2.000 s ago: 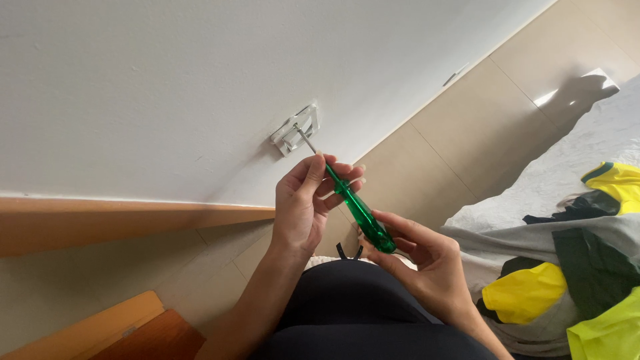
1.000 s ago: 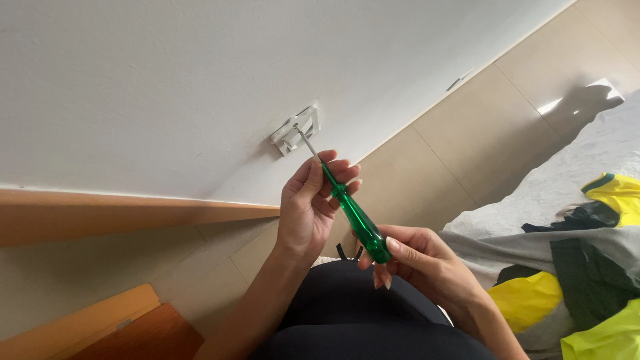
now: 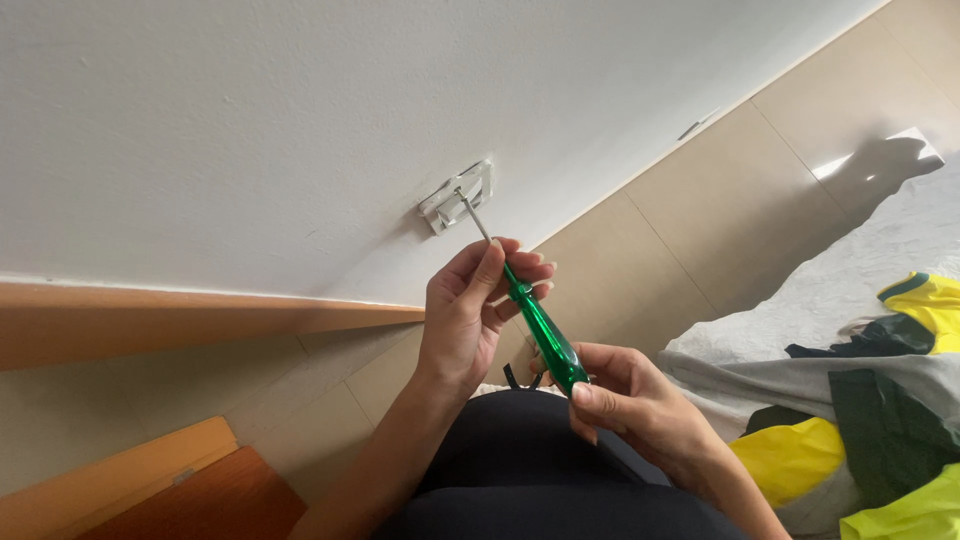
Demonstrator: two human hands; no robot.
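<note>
A screwdriver with a translucent green handle (image 3: pixel 551 337) points up and left toward the wall. Its metal shaft ends at a screw in a white wall-mounted frame (image 3: pixel 459 196), which looks like a switch or socket mounting. My left hand (image 3: pixel 476 307) pinches the upper part of the screwdriver between thumb and fingers, close below the frame. Around the butt of the handle, the fingers and thumb of my right hand (image 3: pixel 622 397) are closed. Whether the tip sits fully in the screw head is too small to tell.
The white wall (image 3: pixel 225 135) meets an orange-brown wooden door frame (image 3: pixel 187 319) at left. Below it stands a wooden door or panel (image 3: pixel 202 495). At right, yellow and dark green clothes (image 3: pixel 787 457) lie on a grey-white sheet (image 3: pixel 795 300) above the tiled floor (image 3: pixel 660 217).
My right hand has shifted its fingers on the handle's butt. The left hand keeps its hold near the shaft, and the tip stays at the wall frame.
</note>
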